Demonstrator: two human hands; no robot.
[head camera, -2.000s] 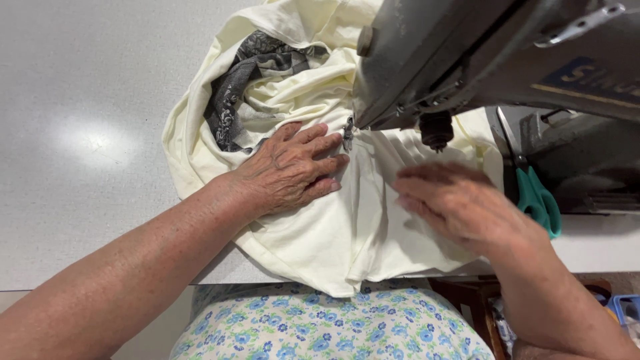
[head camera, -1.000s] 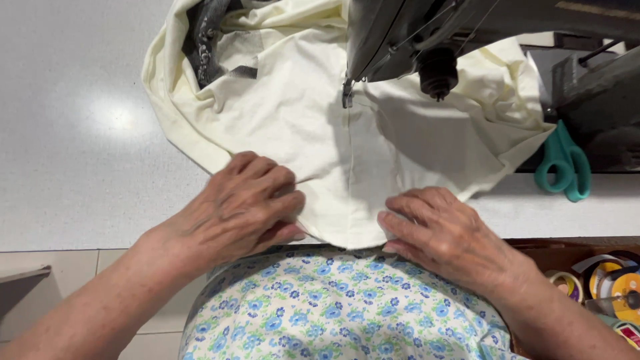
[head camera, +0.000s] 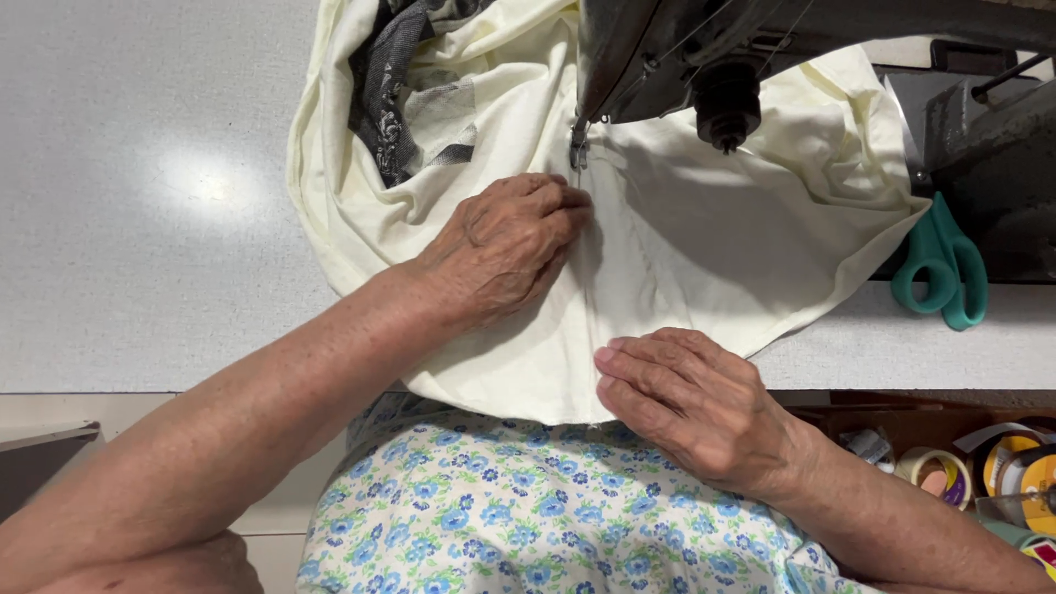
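Observation:
Cream fabric (head camera: 701, 272) with a seam line down its middle lies under the presser foot (head camera: 579, 148) of a dark sewing machine (head camera: 792, 33). My left hand (head camera: 507, 247) rests on the cloth just in front of the foot, its fingers curled at the seam; whether they pinch cloth is hidden. Nearer my lap, my right hand (head camera: 689, 404) lies with fingers together on the fabric's front edge, right of the seam. Dark grey patterned fabric (head camera: 384, 107) shows within the cream folds at the upper left.
Teal-handled scissors (head camera: 945, 268) lie on the white tabletop (head camera: 148, 247), right of the cloth, beside the machine's base. Below the table's front edge at right, a drawer (head camera: 907, 412) holds tape rolls (head camera: 936, 478) and other supplies. Floral cloth (head camera: 528, 503) covers my lap.
My left hand has moved from the fabric's front edge up toward the presser foot. My right hand stays near the front edge, now flatter. Since the earliest frame, the cloth has been spread smoother.

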